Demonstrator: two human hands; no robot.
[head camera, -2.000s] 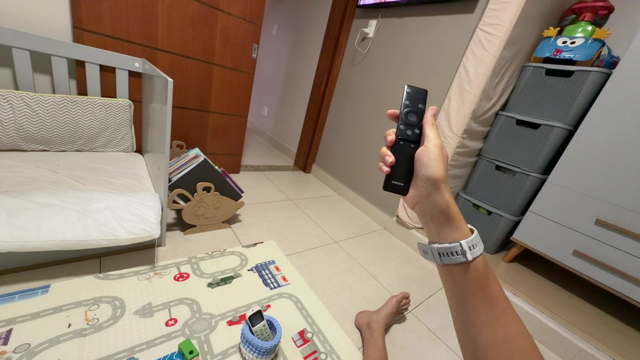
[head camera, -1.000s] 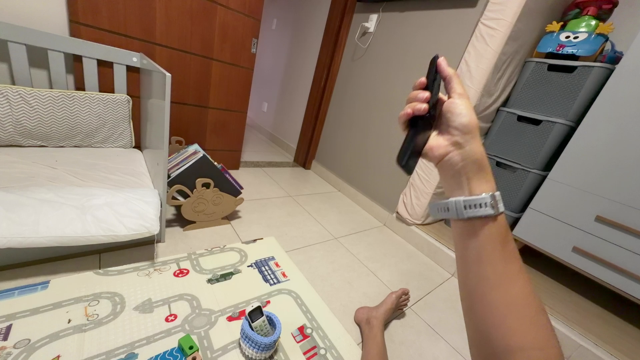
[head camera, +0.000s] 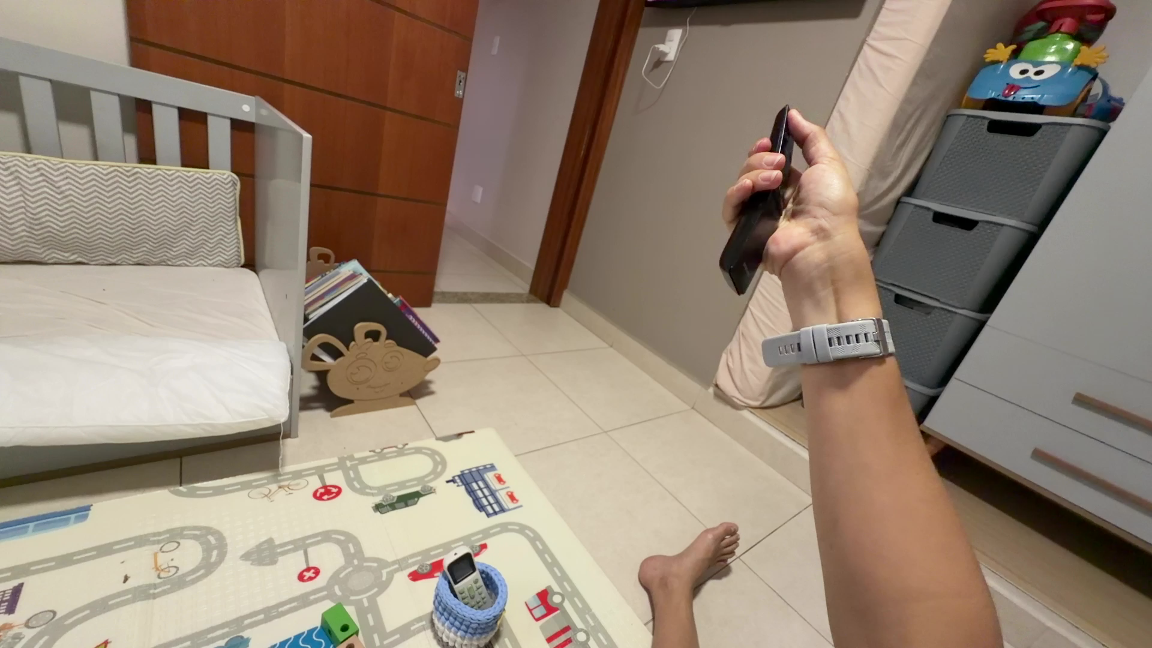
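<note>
My right hand (head camera: 796, 198), with a light grey watch band (head camera: 828, 342) on the wrist, is raised at the right and closed around a black remote control (head camera: 759, 211). The remote is tilted and seen nearly edge-on, its top end by my thumb. My left hand is not in view. Below and to the left, on the play mat, a blue and white woven basket (head camera: 469, 605) holds a white remote control (head camera: 466, 576) with a small display. My bare foot (head camera: 691, 567) is on the floor beside the mat.
A road-print play mat (head camera: 261, 504) lies at the lower left beside a grey crib (head camera: 283, 270). A cardboard-brown book holder (head camera: 378, 369) stands near the door (head camera: 360, 108). Stacked grey drawers (head camera: 999, 171) and a grey dresser (head camera: 1071, 360) line the right. A mattress (head camera: 774, 351) leans on the wall.
The black remote showed its button face two seconds ago; my right hand has turned it nearly edge-on, still gripped.
</note>
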